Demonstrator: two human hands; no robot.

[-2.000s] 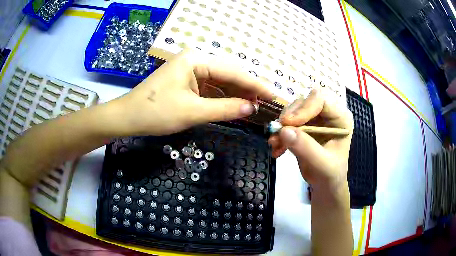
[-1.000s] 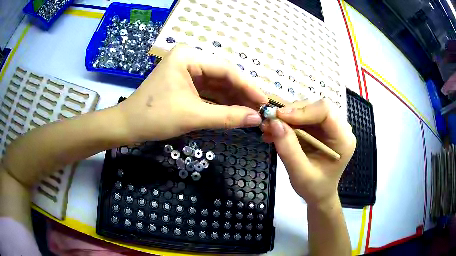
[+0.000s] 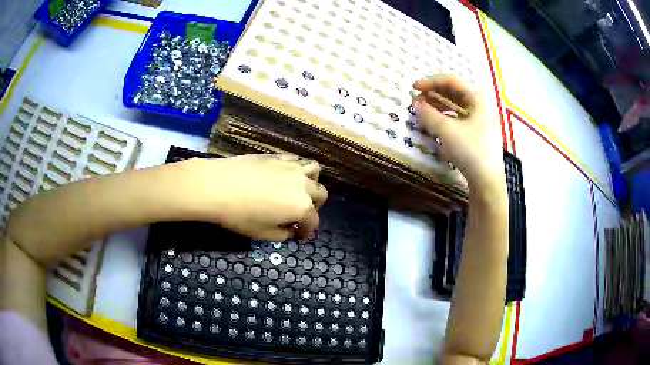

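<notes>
My left hand [image 3: 264, 196] is over the black tray [image 3: 160, 221], fingers curled down above the spot with loose silver pieces. A small glint shows at its fingertips; whether a piece is gripped is hidden. A loose silver piece [image 3: 276, 259] lies just below it, and silver pieces fill the tray's lower rows. My right hand [image 3: 460, 128] is over the right part of the pale hole board [image 3: 342, 43], thumb and index finger near a dark ring. A small pale bit shows between its fingers; I cannot make out the wooden stick. Dark rings [image 3: 282, 83] sit along the board's near rows.
The hole board lies on brown-edged stacked boards [image 3: 285, 135]. A blue bin [image 3: 178, 71] of silver pieces is at upper left, with a smaller blue bin [image 3: 68, 18] beyond. A slotted board [image 3: 93, 146] is at left. Black trays [image 3: 514, 235] stand at right, more stacked boards [image 3: 623, 267] far right.
My hands were together above the tray and have parted. The left moved down over the loose pieces; the right moved up over the hole board. The wooden stick no longer shows clearly.
</notes>
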